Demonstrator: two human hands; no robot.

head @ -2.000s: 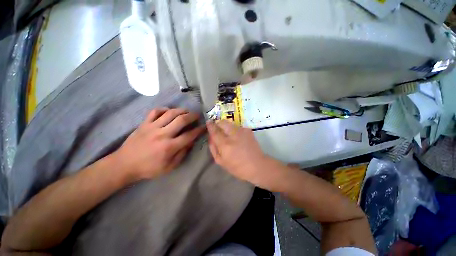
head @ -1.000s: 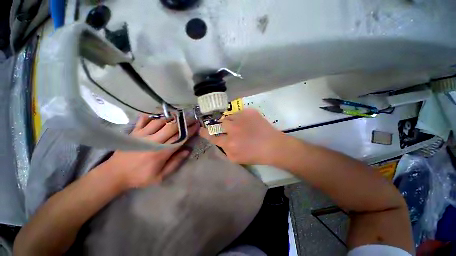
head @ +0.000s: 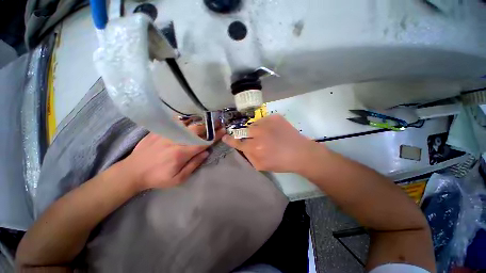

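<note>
A grey-taupe garment piece [head: 208,213] lies left of and below the needle area and drapes over the table's front edge. The white sewing machine [head: 341,48] spans the top, its bent frame hiding part of the needle area. A metal needle-bar part [head: 209,125] stands just behind my fingertips. My left hand [head: 165,160] lies on the cloth, fingers partly spread, some fingertips hidden behind the frame. My right hand [head: 274,144] is right of the needle with thumb and index fingertip pinching the cloth edge, beside a ribbed whitish knob [head: 240,133].
A cream tension knob [head: 248,99] is on the machine head. Yellow tape [head: 259,113] is on the bed. Green and black thread snips [head: 377,120] and a small brown-grey block [head: 410,152] lie at right. Dark cloth is heaped at upper left. Plastic-wrapped items [head: 453,213] are at lower right.
Since two seconds ago, the view has shifted and the bent frame now covers the needle area. Since one second ago, my left hand has drawn slightly back from the needle; my right hand stays beside it.
</note>
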